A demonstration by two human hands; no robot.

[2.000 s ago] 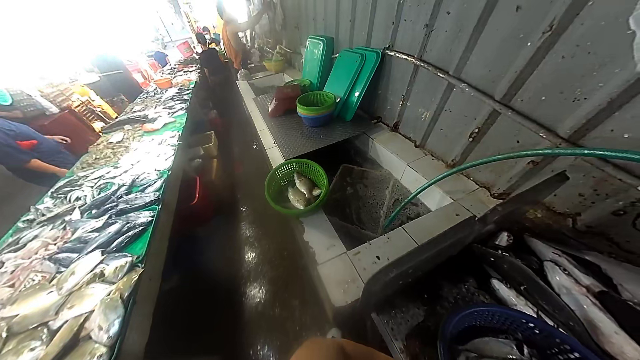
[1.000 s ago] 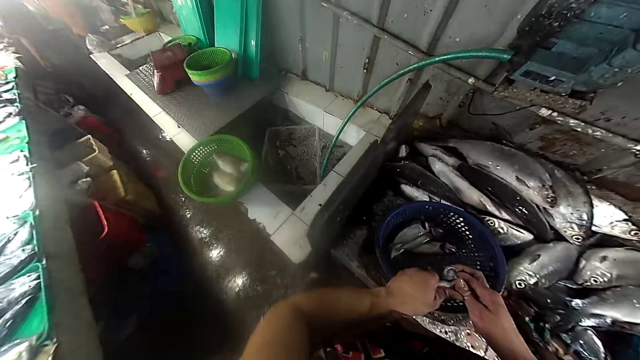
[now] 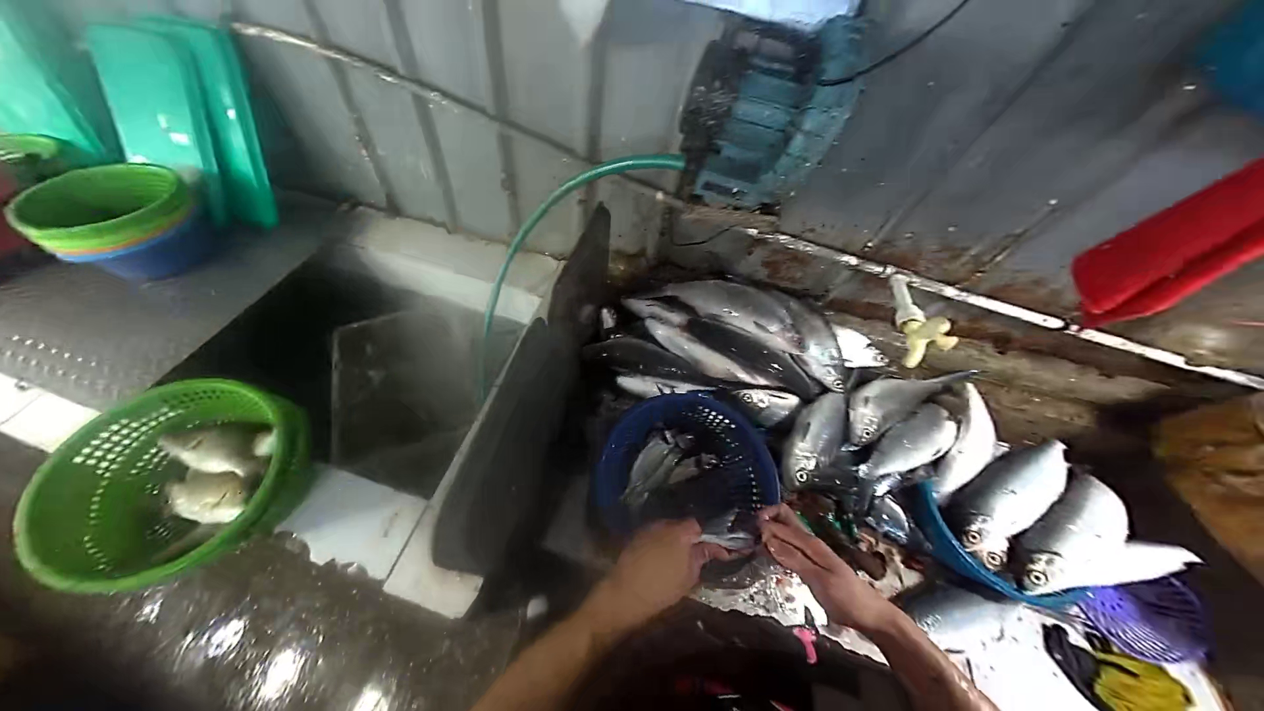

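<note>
My left hand (image 3: 664, 561) is at the near rim of a dark blue plastic basket (image 3: 610, 464), its fingers closed around a small silvery fish (image 3: 729, 535). Touching the other end of that fish is my right hand (image 3: 802, 555), at the basket's right rim; whether its fingers grip is hard to tell. Several small fish (image 3: 657, 469) lie inside the basket. Behind and to the right of it are piled larger silver fish (image 3: 736, 311). A pink-handled tool (image 3: 806, 644) lies just below my right hand.
A green basket (image 3: 59, 494) with fish stands left, beside a tiled basin (image 3: 395, 395) with a green hose (image 3: 563, 188). A dark upright board (image 3: 513, 444) separates basin and fish. A tap (image 3: 923, 331), a blue tub of fish (image 3: 938, 533) and a purple basket (image 3: 1150, 617) are at the right.
The view has swung right to the fish pile. Both hands, out of clear view two seconds ago, came together over the blue basket and remain close together at its near rim.
</note>
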